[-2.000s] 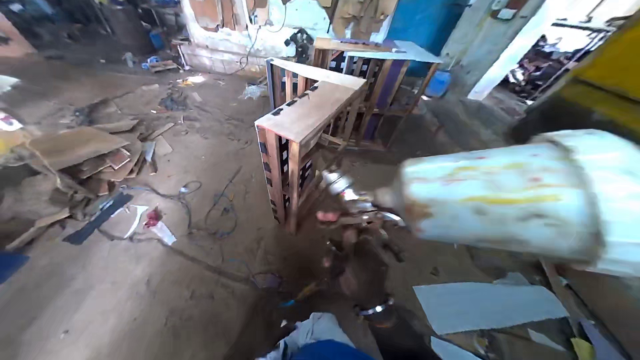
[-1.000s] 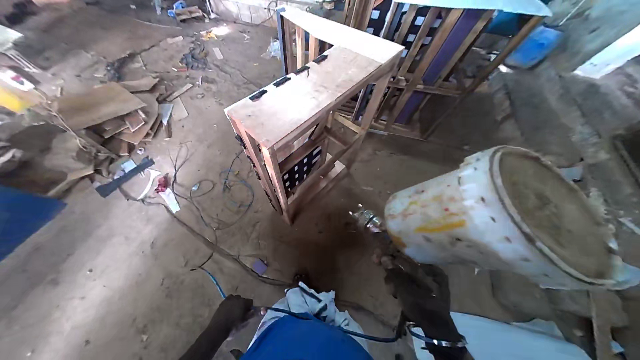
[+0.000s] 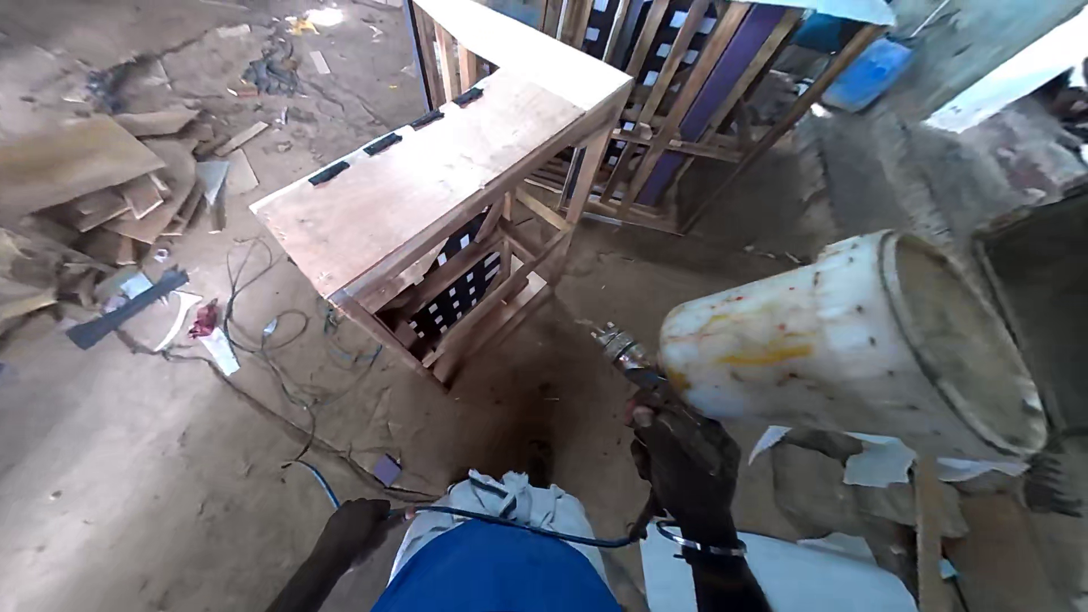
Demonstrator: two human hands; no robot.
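Note:
My right hand (image 3: 687,455), with a metal bangle at the wrist, grips a spray gun (image 3: 627,353) whose nozzle points up and left. Its large whitish plastic cup (image 3: 782,340), streaked yellow and red, tilts to the right. A dark blue air hose (image 3: 518,522) runs from near that hand across my lap, and my left hand (image 3: 361,523) is closed around it. Ahead of the nozzle and to its left stands a wooden frame (image 3: 442,183) with a pale plywood panel along its upper side, black strips on one edge and black-and-white webbing inside.
Behind it stands a second slatted wooden frame (image 3: 680,110) with a purple strip. Plywood scraps (image 3: 76,166) lie piled at the left. Thin cables (image 3: 280,399) trail over the dirt floor. At the lower right are a white sheet (image 3: 765,569) and a wooden strip (image 3: 928,527); a blue container (image 3: 867,75) is farther back.
The view has shifted towards the wooden frame and down. My left hand, not visible two seconds ago, is now in view on the hose. The spray gun stays in my right hand.

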